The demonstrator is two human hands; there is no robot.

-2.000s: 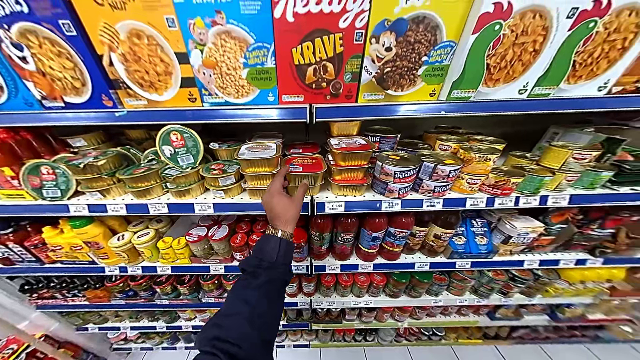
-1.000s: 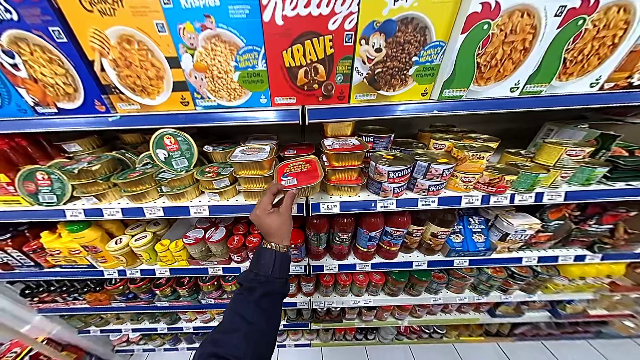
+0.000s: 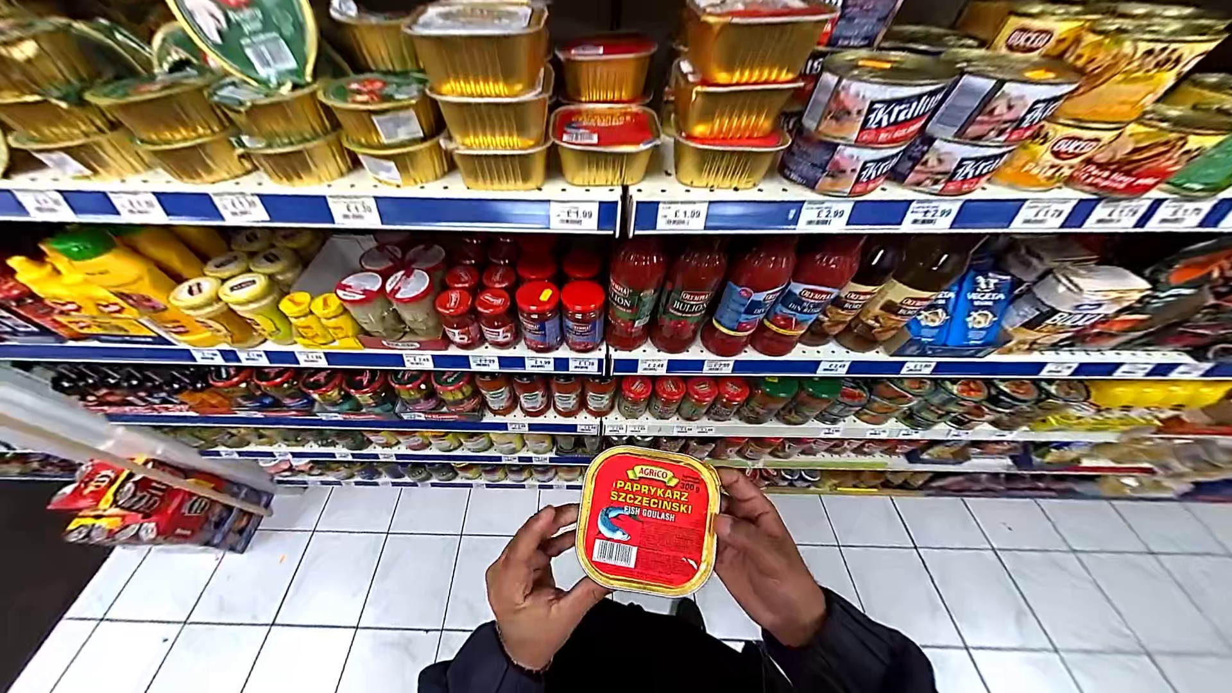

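Observation:
A foil tin of fish goulash with a red lid is held low in front of my body, lid facing up. My left hand grips its left edge, fingertips partly behind the rim. On the tin's right edge, my right hand holds on with fingers along the side. A similar red-lidded foil tin sits on the upper shelf, between stacks of gold foil tins. Dark sleeves cover both wrists.
Shelf edges with price tags run across the view. Meat cans stand upper right, sauce bottles and red-capped jars below. A clear panel and red snack packs are at left, above white floor tiles.
The red-lidded tin has come off the upper shelf and down in front of my body. My left hand, out of view earlier, now holds it too. The view has tilted down.

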